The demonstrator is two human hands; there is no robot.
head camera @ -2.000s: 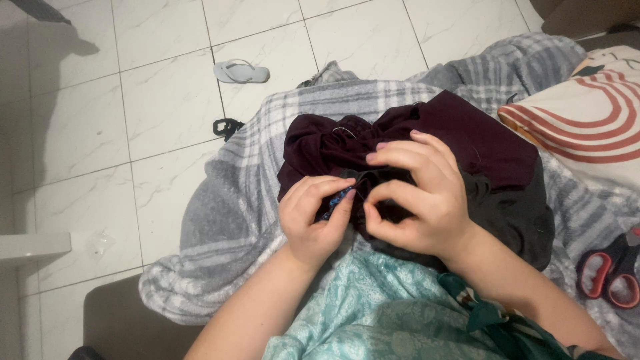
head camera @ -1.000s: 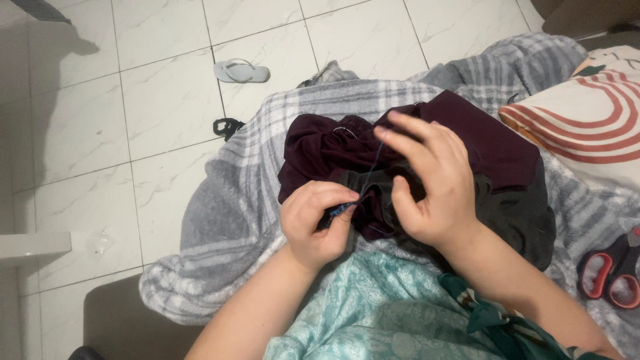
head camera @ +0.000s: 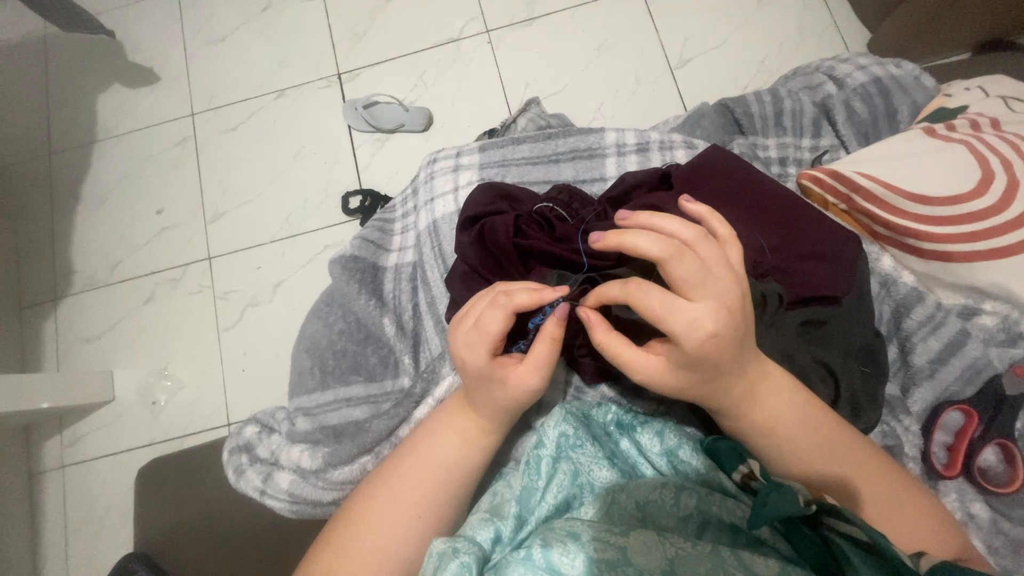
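Note:
Dark maroon fabric [head camera: 768,224] with a dark grey part [head camera: 824,344] lies bunched on my lap. My left hand [head camera: 512,344] pinches a fold of it between thumb and forefinger, where blue stitching [head camera: 536,322] shows. Close beside it, the thumb and forefinger of my right hand [head camera: 672,304] meet at the same fold, the other fingers spread. What sits between those two fingertips is too small to tell; a needle is not clearly visible. A loose blue thread [head camera: 582,248] curves over the maroon cloth above the fingertips.
A grey and white plaid blanket [head camera: 352,312] spreads under the fabric. Scissors with red and black handles [head camera: 952,440] rest on it at the right, below a cushion with rust-coloured arcs [head camera: 960,184]. A flip-flop [head camera: 388,116] and a black scrunchie [head camera: 364,205] lie on the tiled floor.
My right hand, raised a second ago with a thread stretched from the fold, has come back down to my left fingertips. The thread now hangs slack in a curve. My left hand keeps its place.

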